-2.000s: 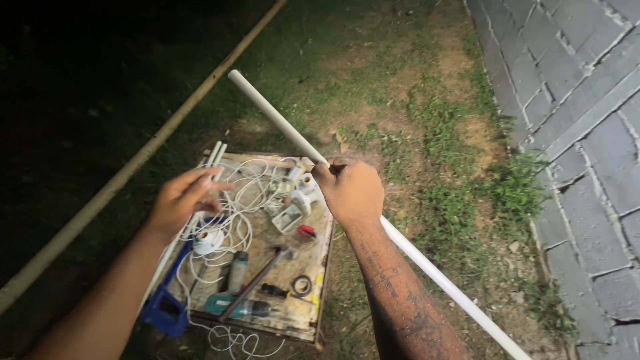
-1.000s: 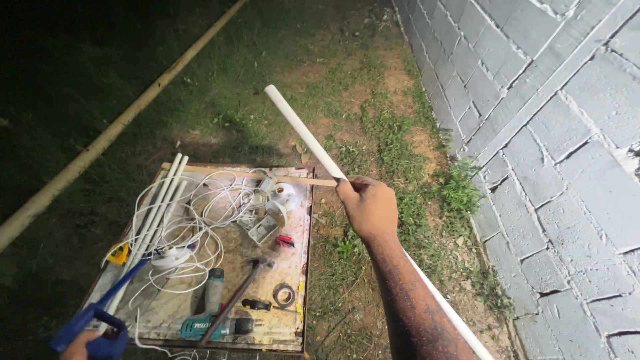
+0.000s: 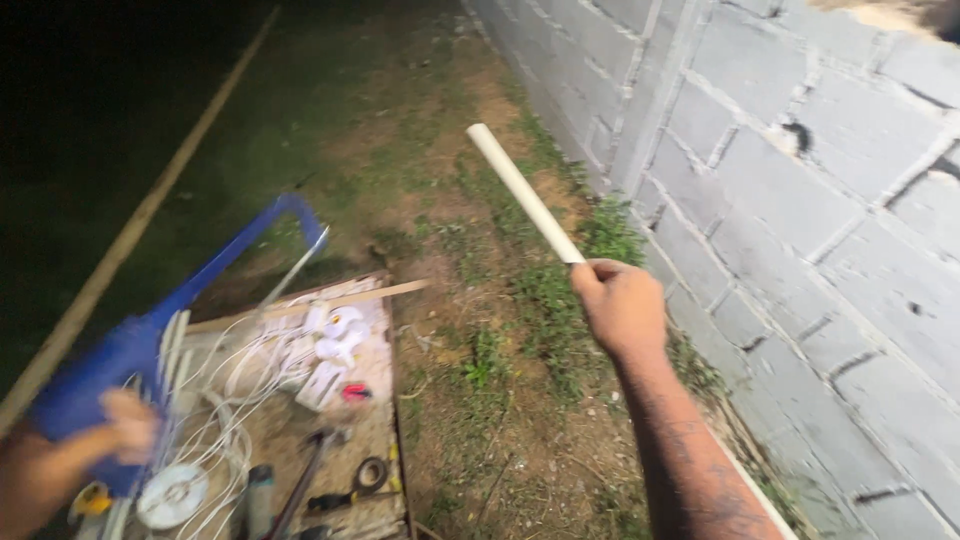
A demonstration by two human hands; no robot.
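My right hand (image 3: pixel 622 304) grips a white plastic pipe (image 3: pixel 525 193); one end points up and away, the rest runs back beneath my forearm. At the left, blurred by motion, my left hand (image 3: pixel 131 427) is closed on the handle of a blue-framed hacksaw (image 3: pixel 217 259), its frame raised above the far left of a wooden work board (image 3: pixel 367 442). The saw's blade slants over the board's far left corner, well apart from the pipe. Tangled white cable (image 3: pixel 232 427) lies on the board below the saw, beside white plastic fittings (image 3: pixel 337 330).
On the board are a hammer (image 3: pixel 304 480), a roll of black tape (image 3: pixel 371 474), a screwdriver (image 3: pixel 330 501), a white spool (image 3: pixel 172 495) and a wooden strip (image 3: pixel 405 288) jutting past the edge. A grey block wall (image 3: pixel 750 225) stands right; a long pole (image 3: pixel 150 199) lies left.
My left hand, empty two seconds ago, has taken the blue hacksaw and lifted it from beside the board. My right hand still holds the pipe. The view has turned right.
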